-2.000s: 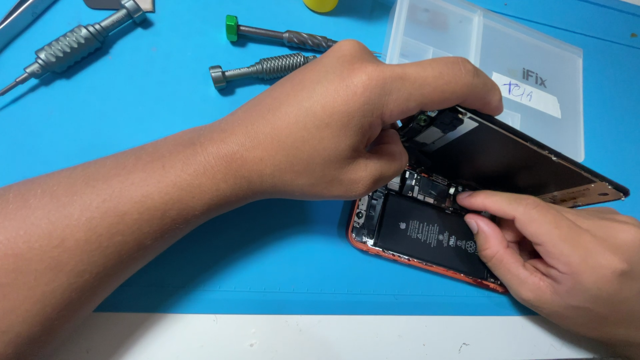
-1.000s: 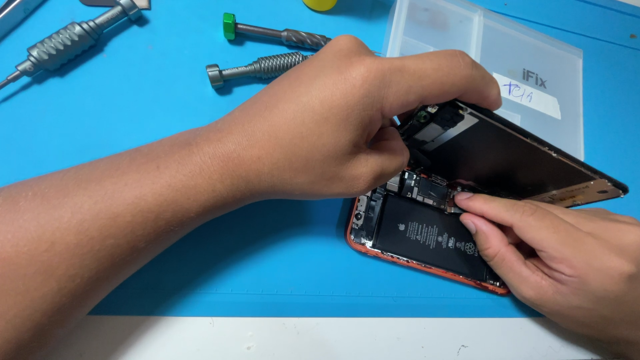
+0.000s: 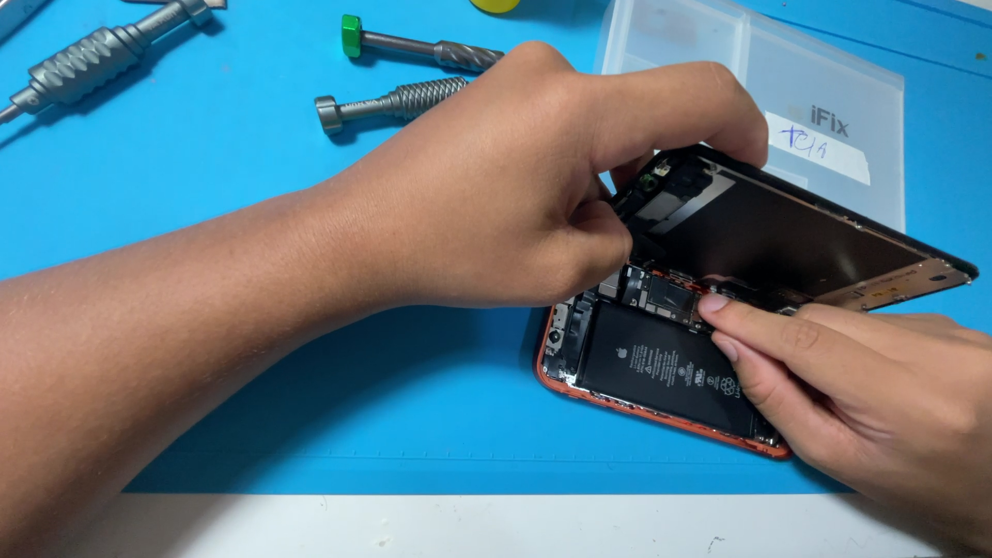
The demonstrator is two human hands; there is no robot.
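An opened smartphone lies on a blue mat, its orange-red frame (image 3: 659,411) holding a black battery (image 3: 659,364) and a logic board (image 3: 670,298). The display assembly (image 3: 798,232) is raised at a slant above the far side of the frame, its inner face showing. My left hand (image 3: 542,186) grips the top end of this display, with the index finger bent over its edge. At the board beside the battery, the index fingertip of my right hand (image 3: 852,387) presses down, the thumb close beneath it. Whether something small lies under that fingertip is hidden.
Behind the phone lies a translucent plastic case (image 3: 821,70) with a handwritten label. A green-capped screwdriver (image 3: 403,43) and a grey screwdriver (image 3: 387,105) lie beyond my left hand. Another grey screwdriver (image 3: 93,66) is at the upper left. The blue mat (image 3: 310,387) borders a white surface (image 3: 465,527).
My right hand's fingertips have shifted slightly along the board. My left hand keeps its hold on the raised display.
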